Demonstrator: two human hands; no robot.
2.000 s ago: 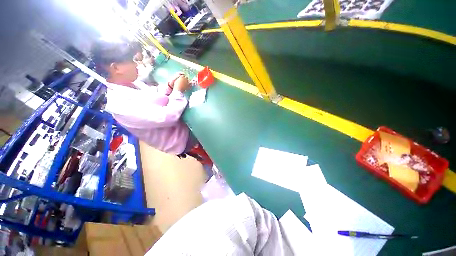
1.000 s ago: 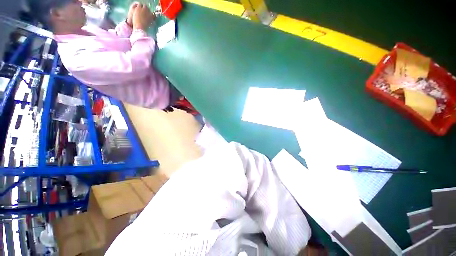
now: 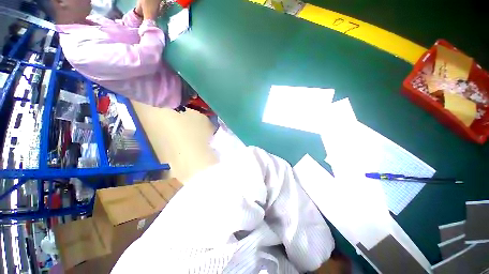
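My left sleeve, white and striped, fills the lower middle. At its cuff a small dark, blurred part of my left hand shows, cut off by the bottom edge; its fingers and anything in them are hidden. My right hand is out of the picture. Just right of the cuff lies a single adhesive sheet, a white strip with a grey-brown block. Several more die-cut adhesive sheets lie fanned at the lower right. White paper sheets overlap on the green bench, with a dark blue pen lying across them.
A red parts bin with whitish bits and tan pieces stands at the right, by the yellow tape edge. A person in a pink smock sits at upper left. Blue shelving and cardboard boxes stand at left.
The view has tilted downward from the line to the bench, bringing in the adhesive sheets and the dark bit at my left cuff. Pen, papers and bin keep their places on the bench.
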